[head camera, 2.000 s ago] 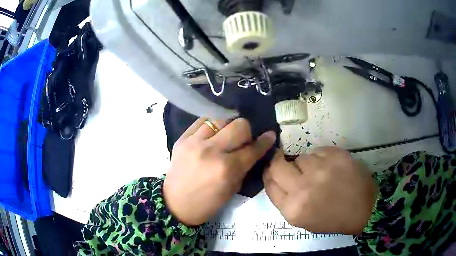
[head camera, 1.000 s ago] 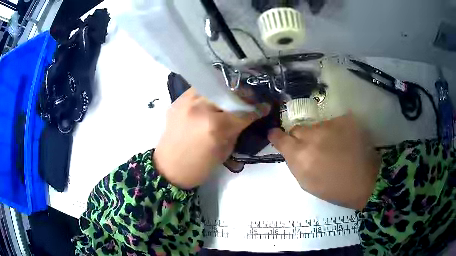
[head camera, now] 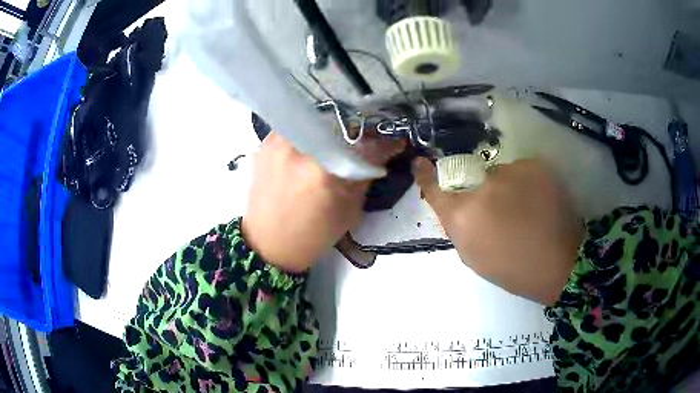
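Observation:
A black fabric panel point(head camera: 390, 184) lies under the sewing machine head point(head camera: 537, 46), mostly hidden by my hands and the machine. My left hand point(head camera: 295, 203) holds the panel's left side, its fingertips hidden behind the machine's grey guard. My right hand point(head camera: 503, 222) holds the panel's right edge near the needle area, thumb and finger close to the lower cream knob point(head camera: 460, 172). A black zipper strip point(head camera: 407, 247) runs below the panel between my hands, with a curled end near my left wrist. The needle itself is not visible.
A blue bin point(head camera: 57, 199) stands at the left, with a zipper strip pile point(head camera: 107, 130) and a black panel stack point(head camera: 86, 246) beside it. Scissors point(head camera: 583, 121) and a screwdriver point(head camera: 681, 165) lie at the right. A printed ruler point(head camera: 460, 353) runs along the front edge.
Both hands have moved up, away from the table's front edge, with the panel now further under the machine head. The zipper strip's curled end has come into view below.

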